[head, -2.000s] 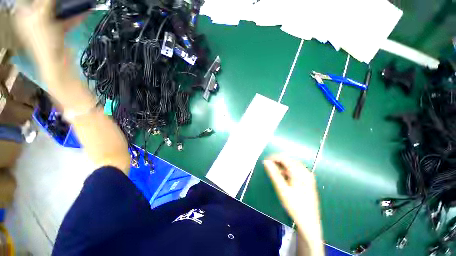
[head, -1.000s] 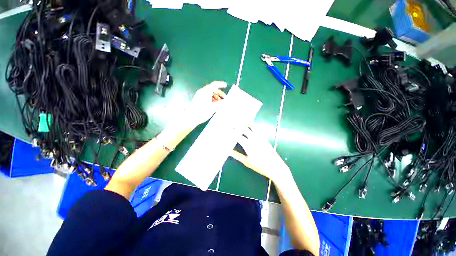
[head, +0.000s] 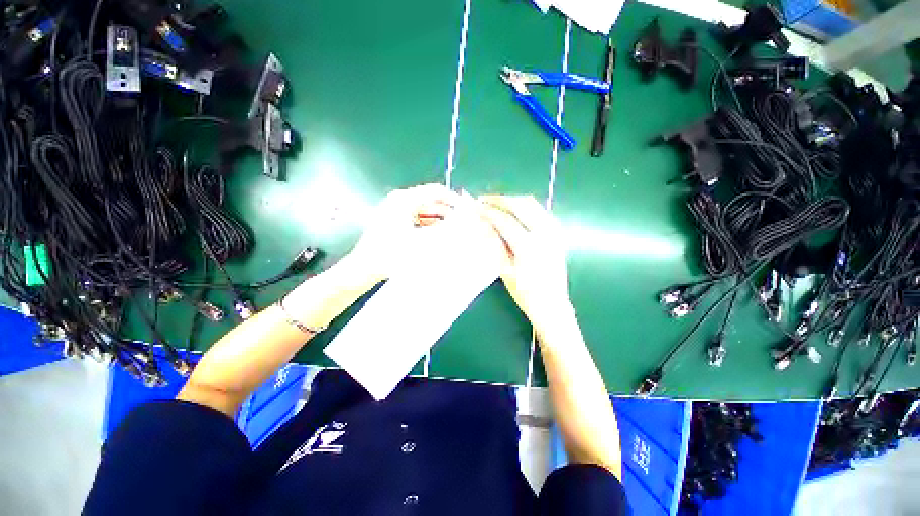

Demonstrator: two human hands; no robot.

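Observation:
A white strip (head: 409, 312) lies slantwise on the green bench mat in front of me, its upper end under my hands. My left hand (head: 419, 227) is at the strip's upper end with fingers bent. My right hand (head: 525, 247) is at the same end from the right, its fingertips close to those of my left hand. Both hands are overexposed. I cannot tell whether the fingertips pinch the strip's end or a small piece on it.
Black cable assemblies (head: 76, 171) with metal-faced modules are heaped at left; another cable heap (head: 777, 212) is at right. Open blue-handled cutters (head: 545, 101) and a thin black tool (head: 602, 106) lie beyond my hands. White sheets (head: 590, 12) are at the far edge. Blue bins (head: 646, 443) stand below the bench edge.
My left hand came from the far left to the strip. Since a second ago both hands have come together at the strip's upper end. The view has shifted.

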